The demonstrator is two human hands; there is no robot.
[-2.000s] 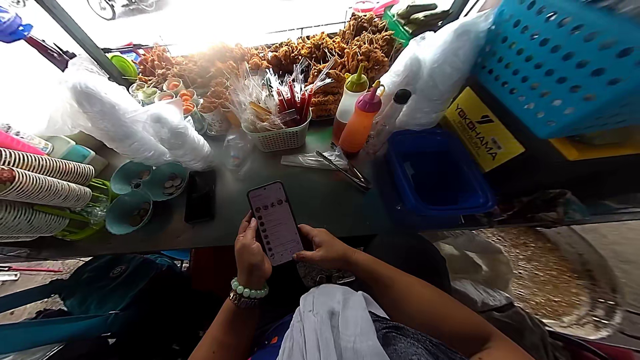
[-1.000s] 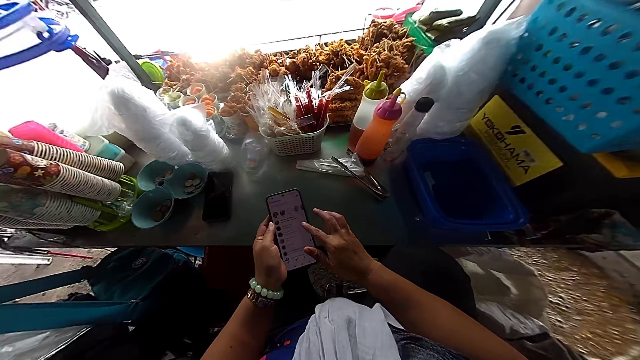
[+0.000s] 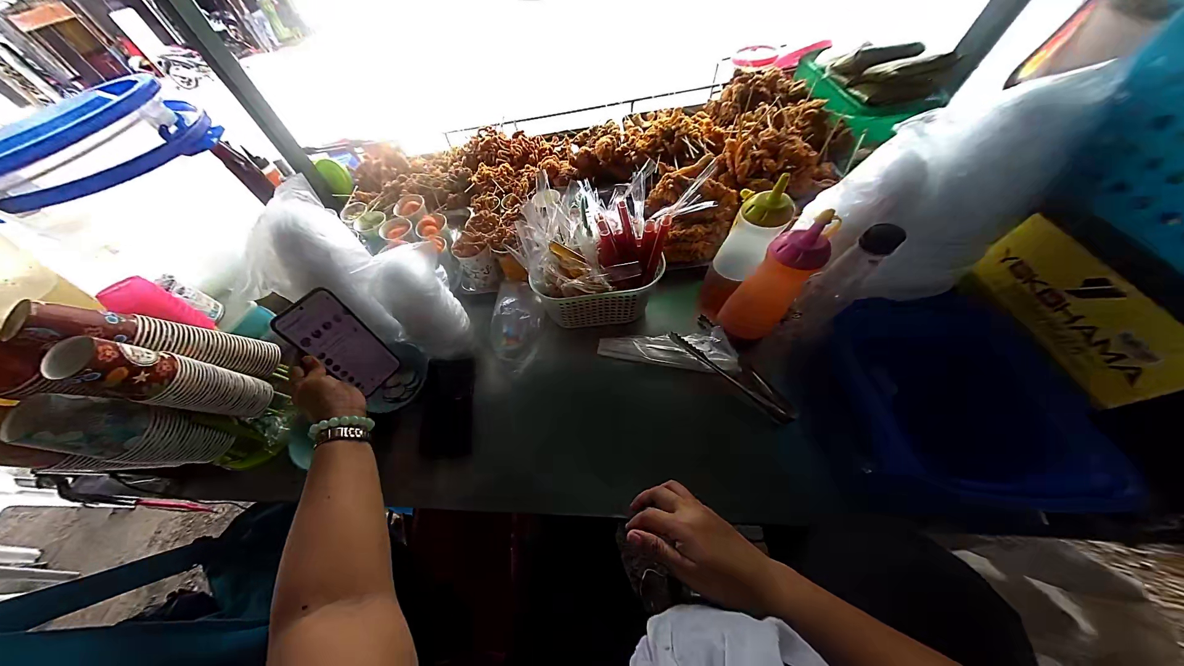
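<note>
My left hand (image 3: pixel 326 392), with a bead bracelet and a metal band at the wrist, holds a lit smartphone (image 3: pixel 337 340) over the small teal bowls at the left of the counter. The phone is tilted, its screen facing up, and partly covers a bowl of coins (image 3: pixel 403 381). Below the counter's front edge, my right hand (image 3: pixel 689 536) hangs near my lap with loosely curved fingers and nothing seen in it. A second, dark phone (image 3: pixel 448 407) lies on the counter right of the bowls.
Stacked paper cups (image 3: pixel 157 370) lie at left. A basket of wrapped utensils (image 3: pixel 601 303), sauce bottles (image 3: pixel 775 287) and metal tongs (image 3: pixel 735 377) stand or lie mid-counter before heaped fried food (image 3: pixel 647 148). A blue plastic bin (image 3: pixel 962 481) and a yellow box (image 3: pixel 1082 310) are at right.
My left hand has carried the phone from in front of me to the left, over the bowls. My right hand has left the phone and dropped toward my lap.
</note>
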